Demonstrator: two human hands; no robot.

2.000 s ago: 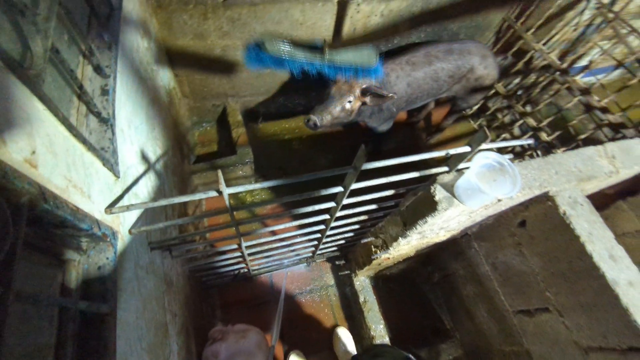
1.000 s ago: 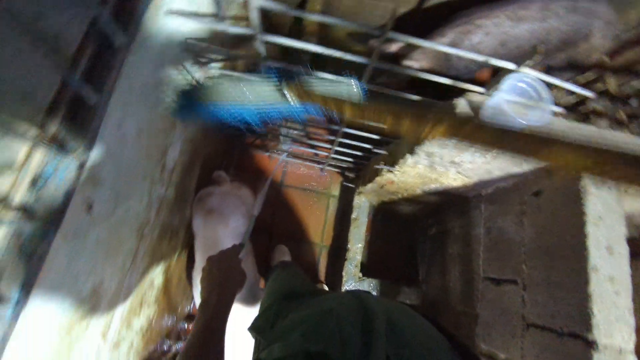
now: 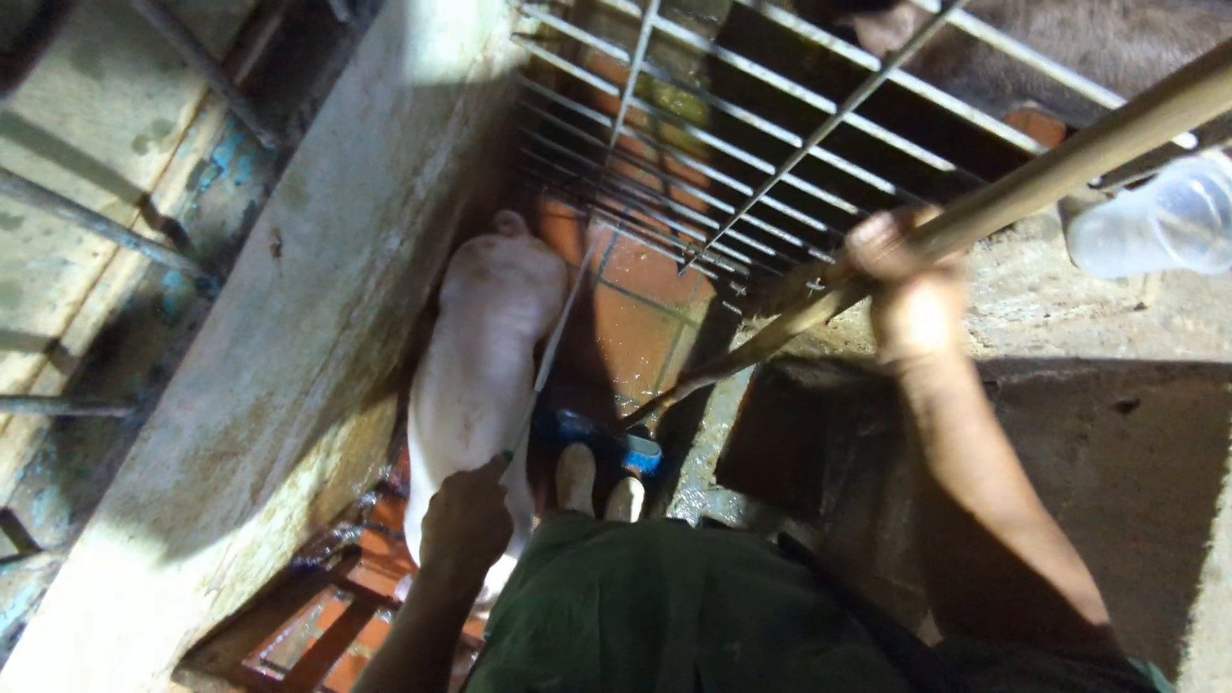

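Observation:
My right hand [image 3: 905,260] is closed around the wooden pole of a broom [image 3: 1039,178]. Down by my feet, the blue-bristled broom head [image 3: 642,452] rests at the floor, partly in shadow. In my left hand [image 3: 472,500], low and left of centre, is the end of a thin rod [image 3: 568,318] that slants up toward the metal gate. A pale pig [image 3: 491,327] stands along the left wall, its rump toward the gate and its front end partly hidden below my left hand.
A barred metal gate [image 3: 828,115] spans the top, with a dark pig [image 3: 1107,48] beyond it. A clear plastic tub [image 3: 1155,217] sits on the concrete ledge at right. A low plastered wall [image 3: 260,318] borders the left. The tiled floor [image 3: 645,327] is wet.
The broom head has come down from above the gate to the floor by my feet. My right hand, not visible before, now shows on the pole. The view has tilted down.

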